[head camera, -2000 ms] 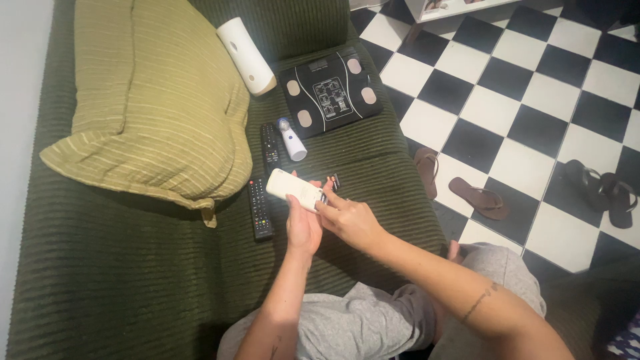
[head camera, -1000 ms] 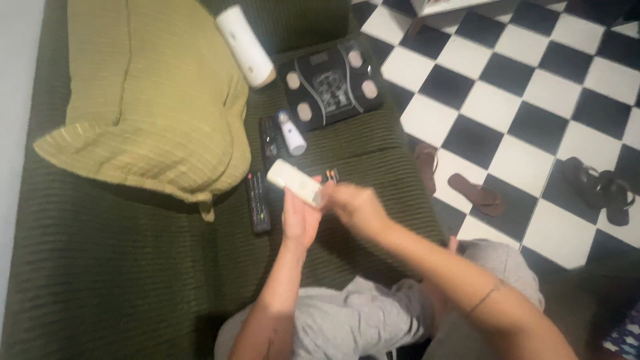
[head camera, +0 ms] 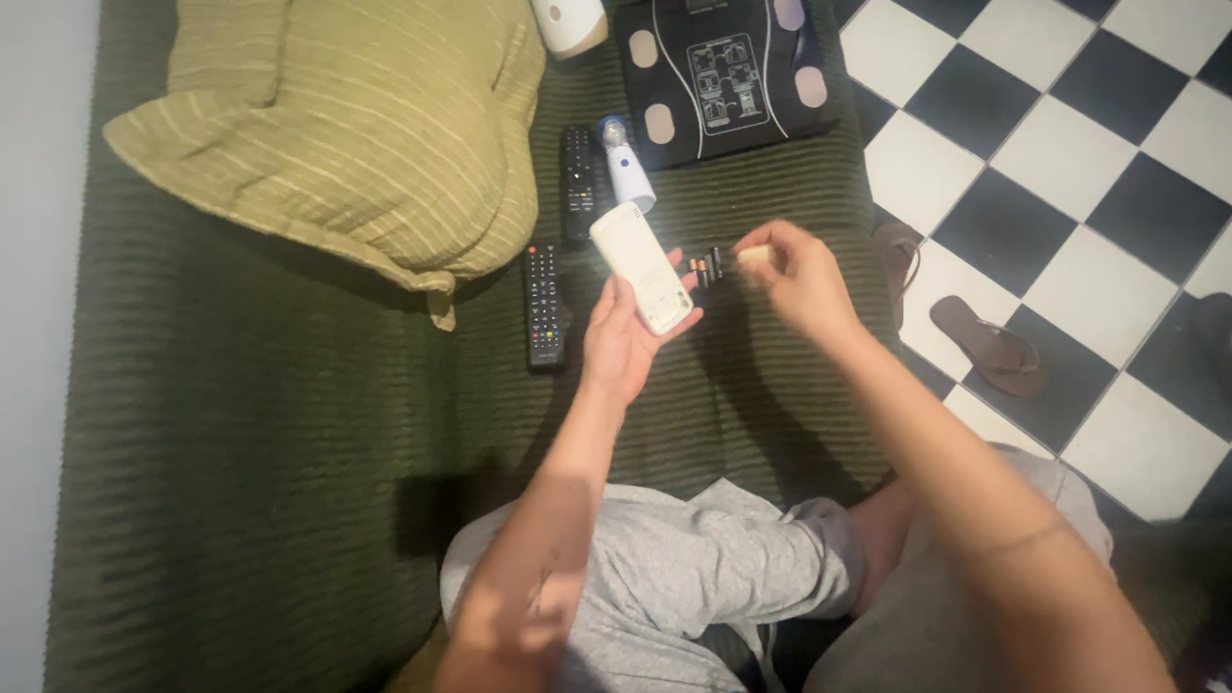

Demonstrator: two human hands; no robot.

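My left hand (head camera: pixel 621 337) holds a white handheld device (head camera: pixel 642 269), its back apparently turned up, with an opening or recess near the lower end. To the right, my right hand (head camera: pixel 794 274) pinches a small cream-coloured piece (head camera: pixel 756 254), apart from the device. Several small batteries (head camera: pixel 704 269) lie on the sofa between the two hands. Left of my left hand lies a black remote control (head camera: pixel 545 308); a second black remote control (head camera: pixel 578 178) is above it, beside a white and blue handheld device (head camera: pixel 628 171) with a clear tip.
The green corduroy sofa (head camera: pixel 289 443) bears a striped green cushion (head camera: pixel 385 144) at left, a black body scale (head camera: pixel 727 77) and a white container-like object (head camera: pixel 570 24) at the top. Brown flip-flops (head camera: pixel 987 346) rest on the checkered floor (head camera: pixel 1068 212) at right.
My right hand has come away from the white device to the right, now with the small cream piece in its fingers. The left hand still holds the device.
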